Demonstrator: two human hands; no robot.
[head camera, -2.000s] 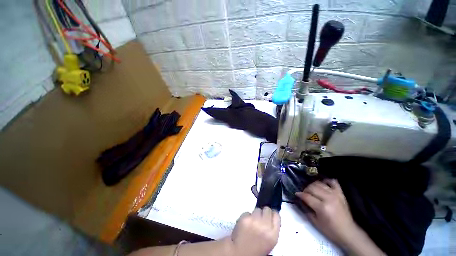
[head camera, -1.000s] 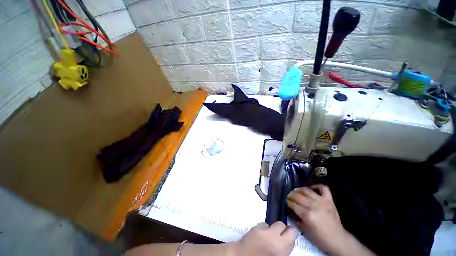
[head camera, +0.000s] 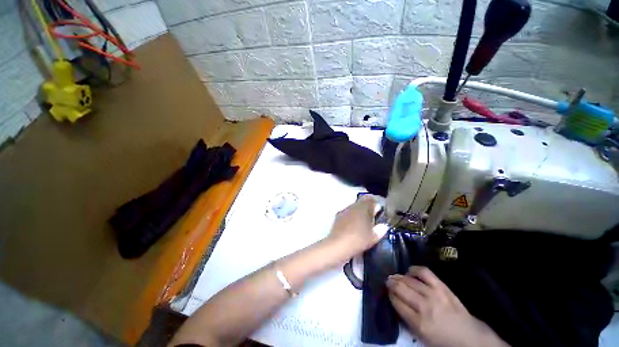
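Observation:
A dark, slightly shiny band (head camera: 380, 298) runs from under the machine head toward me, its end near the table's front edge. My left hand (head camera: 360, 222) is beside the needle area, fingertips at the band's far end; whether it grips anything is unclear. My right hand (head camera: 424, 301) lies on the band's right side, fingers bent and pressing on the cloth. The black garment piece (head camera: 536, 278) is bunched right of the needle. The white sewing machine (head camera: 543, 169) stands above the work. Its presser foot is too small and dark to make out.
Dark cut pieces (head camera: 339, 154) lie behind and left of the machine head. A folded dark bundle (head camera: 173, 200) lies on the cardboard (head camera: 88, 156) at left. A round clear disc (head camera: 282, 207) is on the white tabletop. A blue lamp (head camera: 405, 114) and a dark-red screwdriver (head camera: 497, 34) are behind the head.
My left hand has left the band's near end and moved up to the needle area. My right hand stays on the cloth. The view has shifted closer to the machine.

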